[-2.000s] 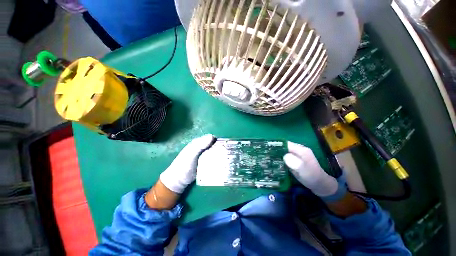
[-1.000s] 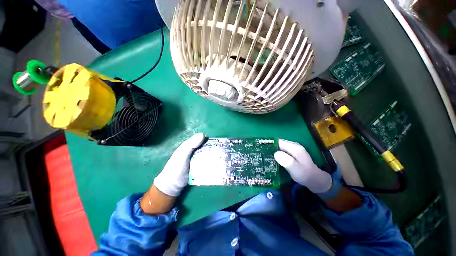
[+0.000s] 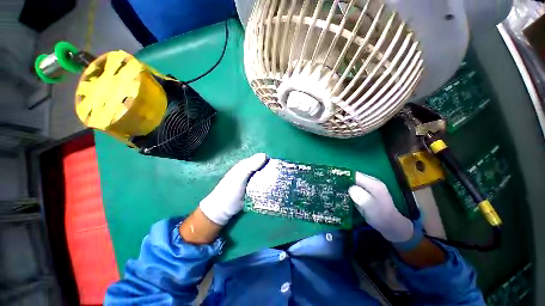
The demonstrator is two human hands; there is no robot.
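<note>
A green circuit board (image 3: 302,192) with white markings is held face up over the green mat (image 3: 155,209), in front of the blue smock. My left hand (image 3: 232,190), in a white glove, grips the board's left edge with the thumb at its upper left corner. My right hand (image 3: 382,207), also in a white glove with a light blue band at the wrist, grips the board's right edge. Light glares on the board's left part. The fingers under the board are hidden.
A large off-white bench fan (image 3: 325,72) stands at top centre. A yellow slotted drum (image 3: 121,95) sits by a black fan (image 3: 185,125), with a solder spool (image 3: 57,62) beyond. A soldering iron (image 3: 465,179) and yellow-based stand (image 3: 421,168) are right, beside boards (image 3: 487,173) on the conveyor.
The view has shifted, so the bench objects sit further right in the picture. The board is now slightly tilted, its right end lower, and the glare on it is smaller. Both hands keep their grip.
</note>
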